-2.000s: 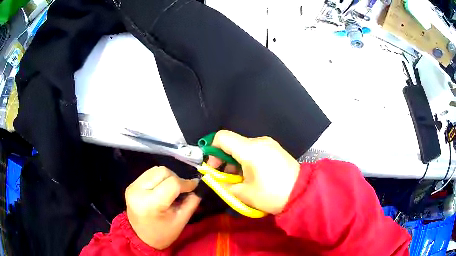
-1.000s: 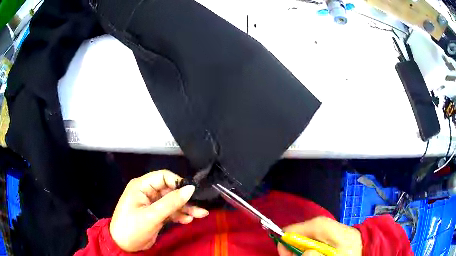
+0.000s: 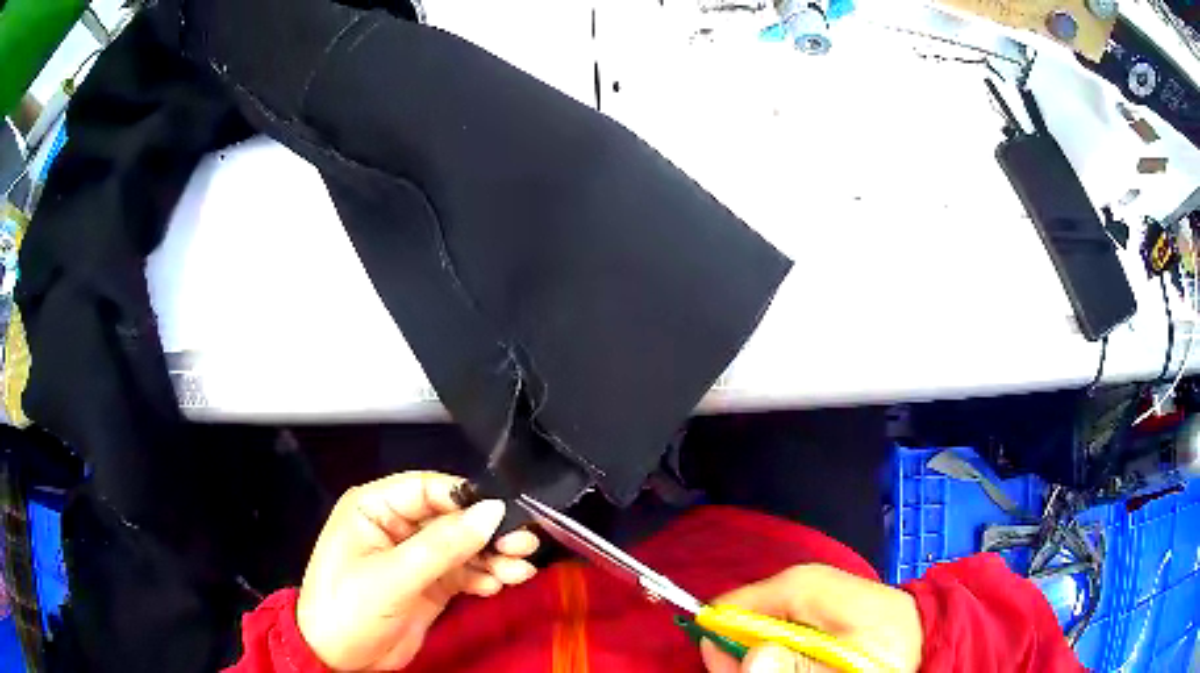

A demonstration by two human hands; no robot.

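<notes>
The black garment (image 3: 566, 250) lies across the white table, and its cut end hangs over the front edge. Pale threads show along its seam. My left hand (image 3: 408, 559) pinches a small dark piece of the cloth at the garment's lower corner. My right hand (image 3: 823, 618) holds the scissors (image 3: 619, 563) by their yellow and green handles. The blades point up and left, with the tips beside my left fingertips at the cloth. The blades look nearly closed. Whether the tips touch the cloth is unclear.
The white table (image 3: 855, 263) has a ruler strip along its front edge. A black device with two prongs (image 3: 1069, 237) lies at the right. A grey-blue cylinder (image 3: 808, 32) shows at the top. Blue crates (image 3: 961, 513) stand below at right.
My right hand has moved the scissors from beside my left hand to lower right, blades now reaching the cloth corner. My left hand has taken hold of the corner. The view has shifted.
</notes>
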